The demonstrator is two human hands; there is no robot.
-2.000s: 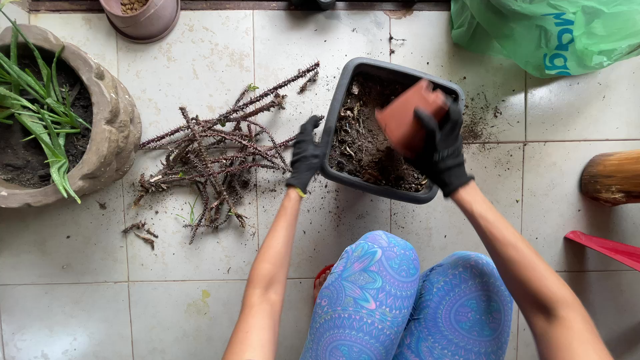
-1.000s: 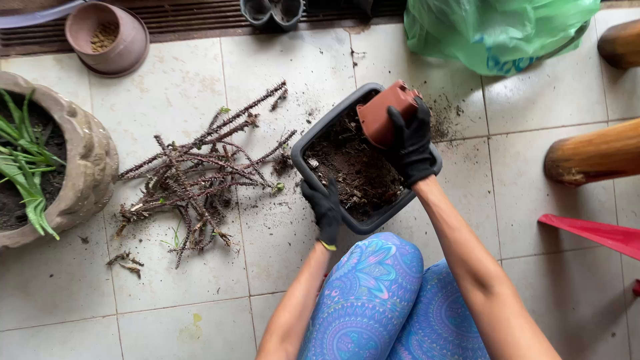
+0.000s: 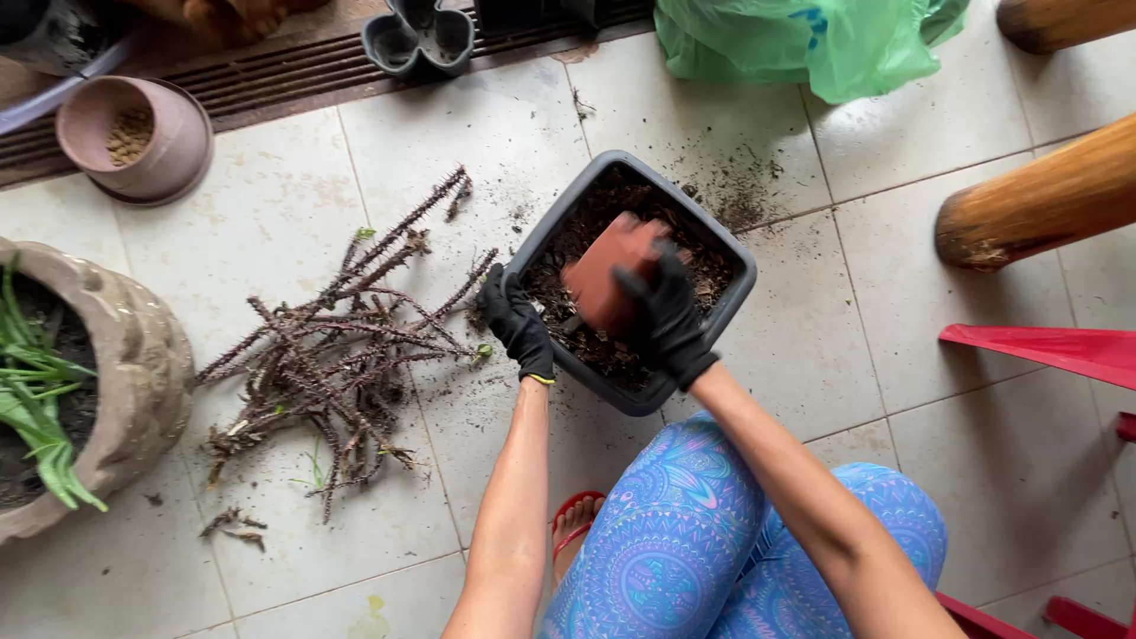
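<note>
A square dark grey plastic planter (image 3: pixel 741 266) with dark soil and bark bits (image 3: pixel 568 222) stands on the tiled floor before my knees. My right hand (image 3: pixel 670 315), in a black glove, grips a small reddish-brown plastic pot (image 3: pixel 608 271) that lies tilted low inside the planter; the pot is blurred and its mouth is hidden. My left hand (image 3: pixel 516 324), also gloved, holds the planter's left rim. Left of it lies a pile of cut thorny stems (image 3: pixel 346 355).
A stone-like planter (image 3: pixel 146 355) with green leaves stands at far left, a pinkish pot (image 3: pixel 164 142) of pellets above it. A green plastic bag (image 3: pixel 799 44), a clover-shaped pot (image 3: pixel 417 40), wooden legs (image 3: pixel 1038 213) and red plastic furniture legs (image 3: pixel 1047 342) surround the area.
The small pot in my right hand has moved from the planter's upper right part down toward its middle. My left hand has shifted up along the left rim since one second ago.
</note>
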